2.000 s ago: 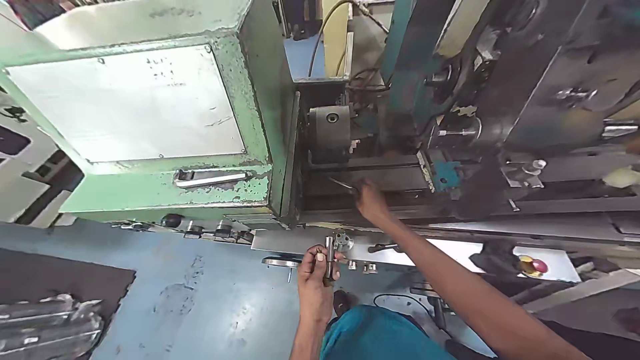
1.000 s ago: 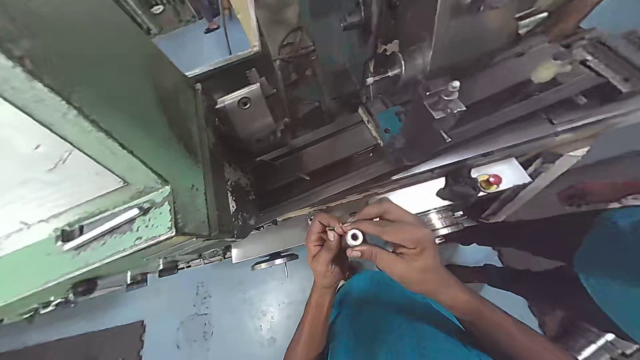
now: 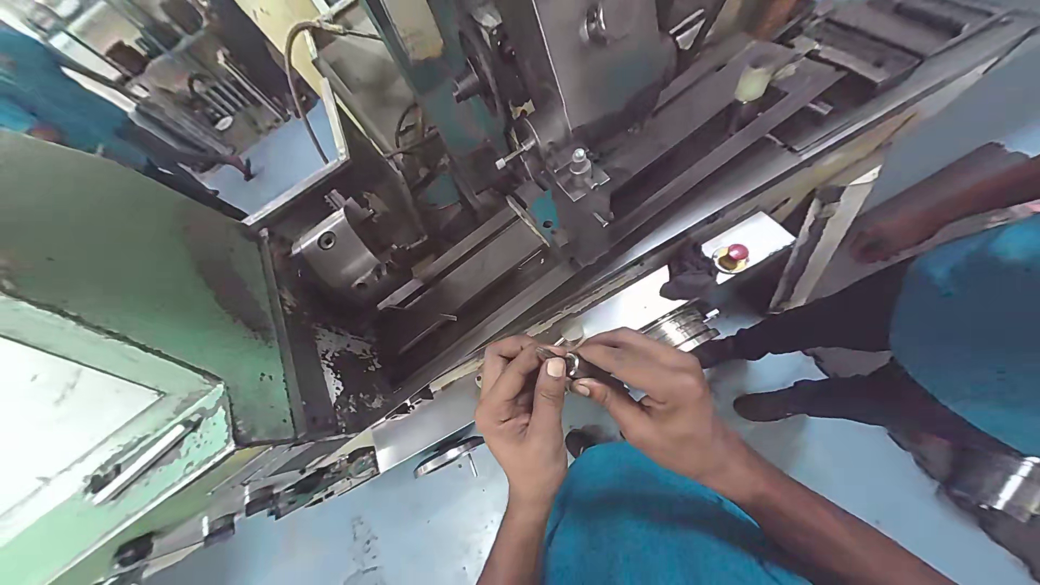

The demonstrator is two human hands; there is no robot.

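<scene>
My left hand (image 3: 524, 406) and my right hand (image 3: 650, 390) meet in front of a lathe, fingertips closed around a small metal ring-shaped part (image 3: 571, 364). Fingers cover much of the part, and its far end is hidden. Behind them lie the dark lathe bed (image 3: 487, 252) and, to the left, the steel chuck (image 3: 337, 244). A thin metal rod or strip (image 3: 426, 331) lies at the near side of the bed. The carriage with its tool post (image 3: 579, 166) stands beyond my hands.
The green headstock housing (image 3: 146, 268) fills the left. A handwheel (image 3: 449, 457) juts out below the front edge. A red push button (image 3: 738, 253) sits on a white panel, with a dark cloth (image 3: 689, 272) beside it. One person stands at the right, another at the upper left.
My right hand has come from over the lathe bed to my left hand, and both now hold the small part. Its round open end faced up one second ago. The view has turned.
</scene>
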